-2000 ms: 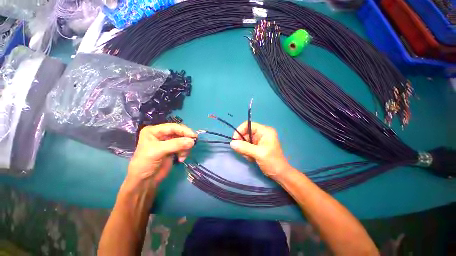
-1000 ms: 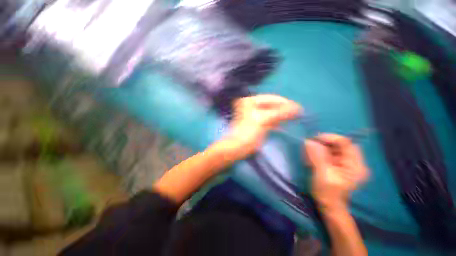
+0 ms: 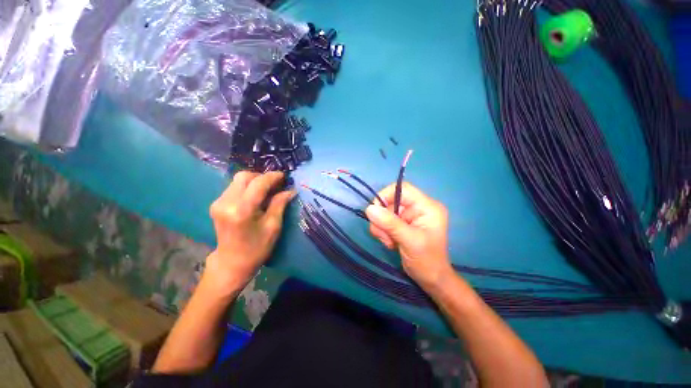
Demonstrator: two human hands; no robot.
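My right hand (image 3: 413,231) holds several thin black cables (image 3: 354,182) fanned out, their reddish and pale stripped tips pointing up and left; one cable stands nearly upright. My left hand (image 3: 250,216) is at the lower edge of the pile of short black sleeves (image 3: 284,95), fingertips bent together; a dark piece shows at them, but whether it is gripped cannot be told. The pile spills from a clear plastic bag (image 3: 189,64). The working bundle of black cables (image 3: 364,269) lies below my hands, its tips close to my left fingertips.
Large black cable bundles (image 3: 561,159) curve down the right side, one with a silvery band (image 3: 670,312). A green roll (image 3: 567,34) lies at the top right. Two tiny dark pieces (image 3: 388,146) lie on the teal table (image 3: 424,76). A greyish bag (image 3: 49,83) is far left. Cartons (image 3: 68,326) stand lower left.
The view has shifted left and down. My left hand has moved from the cable tips beside my right hand to the sleeve pile. My right hand still holds the fanned cables.
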